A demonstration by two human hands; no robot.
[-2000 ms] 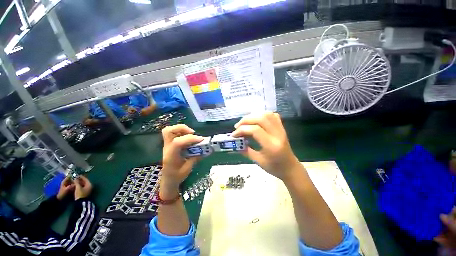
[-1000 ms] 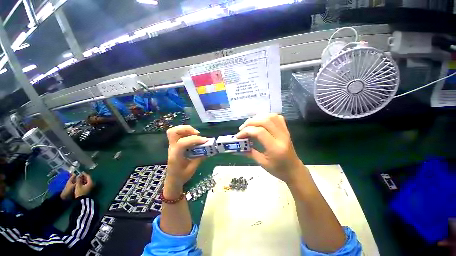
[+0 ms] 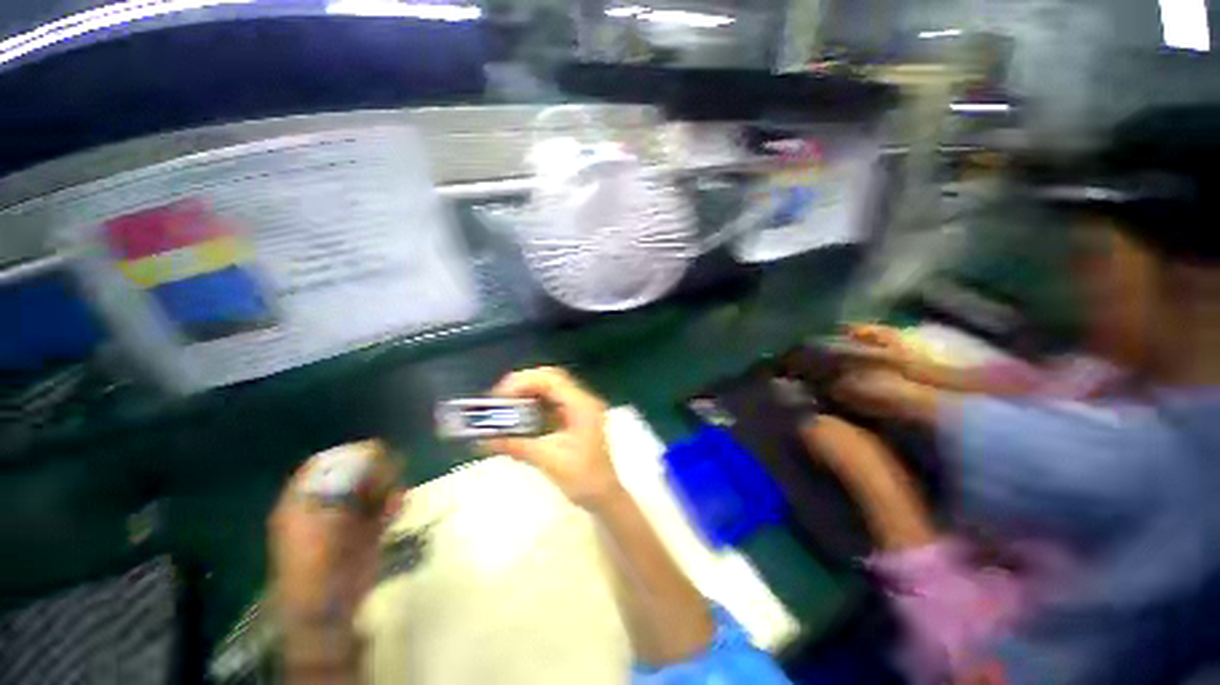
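Observation:
The frame is blurred by motion. My right hand holds a pale camera unit by its right end, its small screen lit, above the mat. My left hand is closed around another pale unit, lower and to the left, apart from the first; its screen cannot be made out. The cream work mat lies under my hands, with a dark pile of small parts beside my left hand.
A test chart hangs at the left back, with a white fan to its right. A blue bin stands right of the mat. A dark tray is at lower left. Other people work at the right.
The view has swung to the right, bringing neighbouring people into sight. The two units, held end to end before, are now apart, with my left hand lower.

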